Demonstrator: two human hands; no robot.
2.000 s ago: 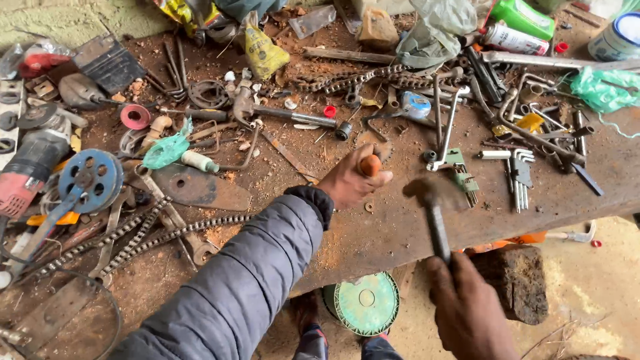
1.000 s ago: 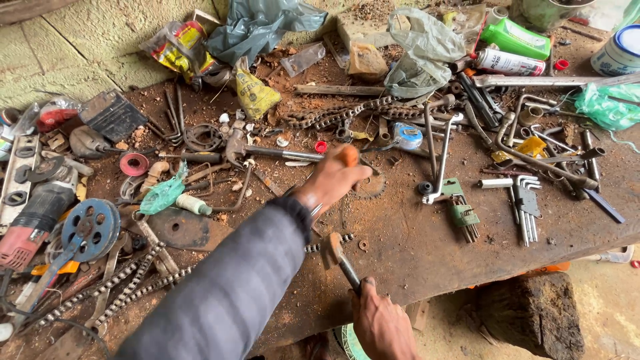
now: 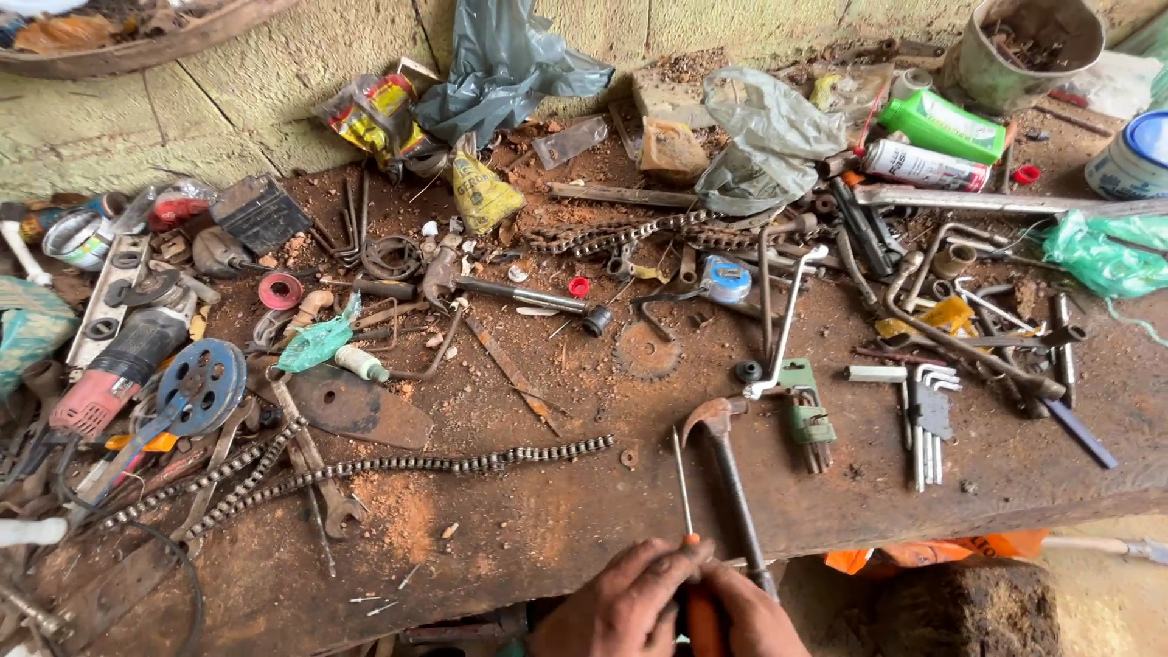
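At the table's near edge, my left hand point(image 3: 620, 598) and my right hand point(image 3: 744, 611) meet around an orange-handled screwdriver point(image 3: 703, 620), whose thin metal shaft points away over the wood. The fingertips of both hands touch near the top of its handle; how each palm closes is hidden. Just right of the shaft a claw hammer point(image 3: 730, 484) lies on the table, its head away from me and its handle running down beside my right hand. Left of the hands stretches a roller chain point(image 3: 474, 461), with an open-ended wrench point(image 3: 315, 456) crossing near its far part.
A hex key set point(image 3: 931, 420) and a green-held key set point(image 3: 808, 420) lie right. A toothed disc point(image 3: 646, 349), a second hammer point(image 3: 520, 294) and a tape measure point(image 3: 725, 278) sit farther back. An angle grinder point(image 3: 123, 365) is left; a wood block point(image 3: 967, 607) stands below.
The hammer, held in my right hand before, now lies on the table. My left hand has drawn back from the middle of the table to the near edge, where both hands are together.
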